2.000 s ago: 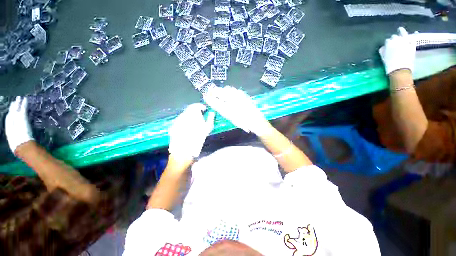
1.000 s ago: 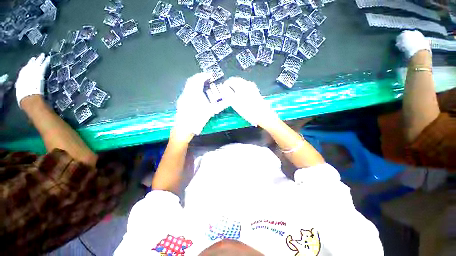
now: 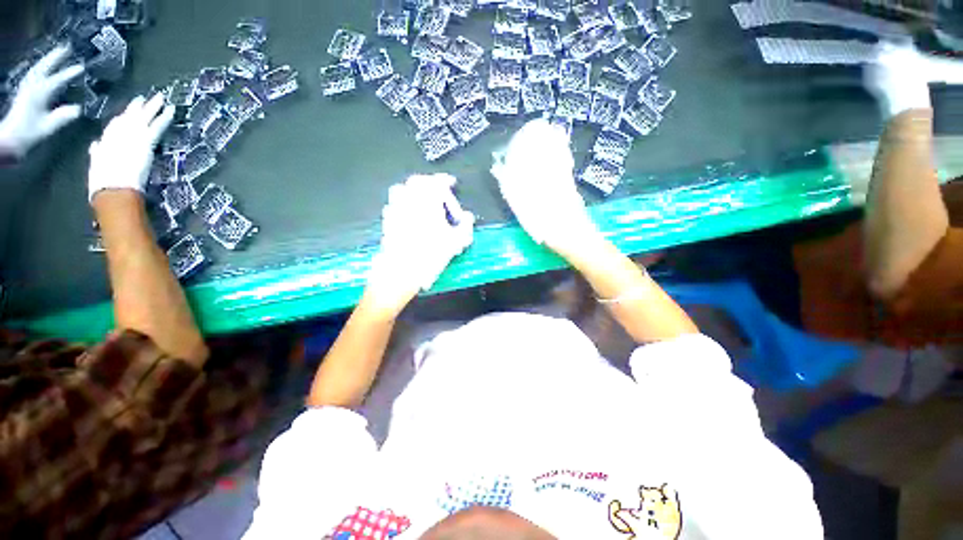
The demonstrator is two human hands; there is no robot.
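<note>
Silver-grey small slotted pieces (image 3: 504, 100) lie in a loose single layer in front of me. My white-gloved left hand (image 3: 426, 234) is closed near the table's front edge. A small dark part of what it holds shows between thumb and fingers; it looks like a slotted piece, mostly hidden by the glove. My white-gloved right hand (image 3: 541, 181) is at the lower edge of the pieces, apart from my left hand. Its fingers point down and hide whatever is under them, so I cannot tell if it grips a piece.
The green table edge (image 3: 280, 295) runs below my hands. At left, two gloved hands (image 3: 127, 153) (image 3: 37, 105) are by more loose pieces (image 3: 216, 127) and a dark heap (image 3: 106, 47). At right, another worker's blurred glove (image 3: 900, 79) is by pale ribbed strips (image 3: 808, 50).
My hands have separated; the right has moved up to the loose pieces and the left stays near the edge. The piece seen between them is now mostly hidden. Neighbours' hands have shifted.
</note>
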